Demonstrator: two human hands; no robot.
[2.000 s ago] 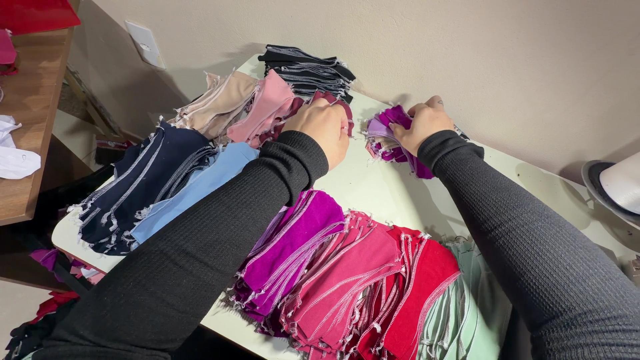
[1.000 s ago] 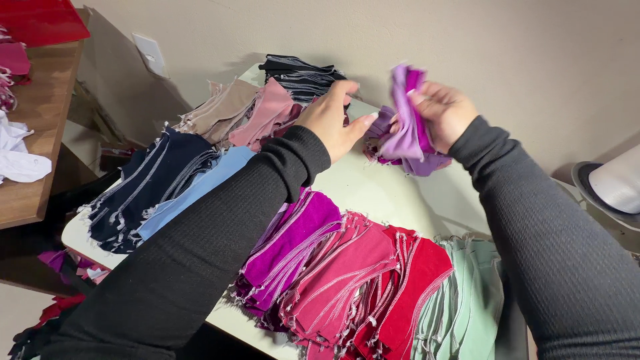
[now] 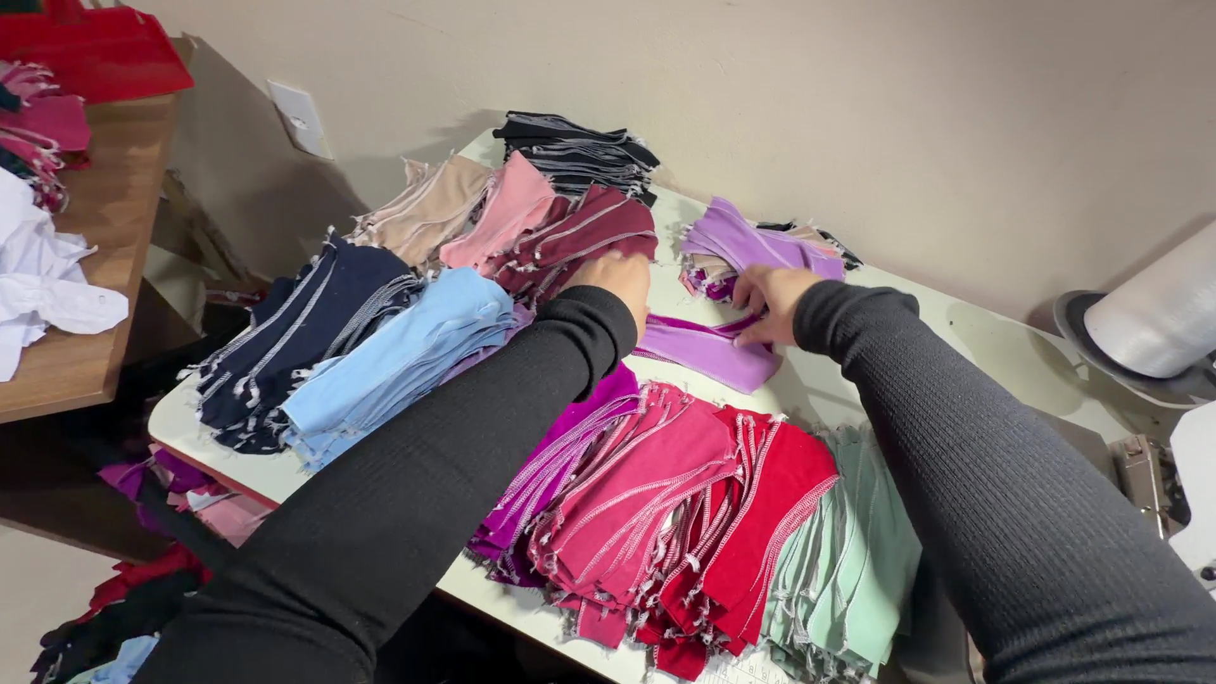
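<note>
My left hand [image 3: 616, 283] is at the lower edge of the maroon fabric stack [image 3: 598, 226], its fingers mostly hidden by the wrist and cuff. Between my hands lies a lilac and magenta fabric piece [image 3: 714, 351], its right end pinched by my right hand [image 3: 765, 302]. Just above my right hand, a lilac strip [image 3: 755, 237] rests on a small mixed pile. Overlocked fabric stacks surround the hands: black [image 3: 575, 157], beige [image 3: 427, 209], pink [image 3: 503, 211], navy [image 3: 304, 332], light blue [image 3: 404, 356], purple [image 3: 570, 465], rose [image 3: 641, 494], red [image 3: 779, 513] and mint green [image 3: 845, 560].
The stacks sit on a white table [image 3: 969, 351] against the wall. A large thread cone [image 3: 1154, 304] stands on a holder at right, above part of a machine [image 3: 1145, 475]. At left is a wooden table [image 3: 123, 218] with white cloth [image 3: 43, 266] and a red item [image 3: 104, 52].
My right hand has lowered the lilac and magenta piece it held raised over the table. My left hand, open in the air one second ago, is now down by the maroon stack.
</note>
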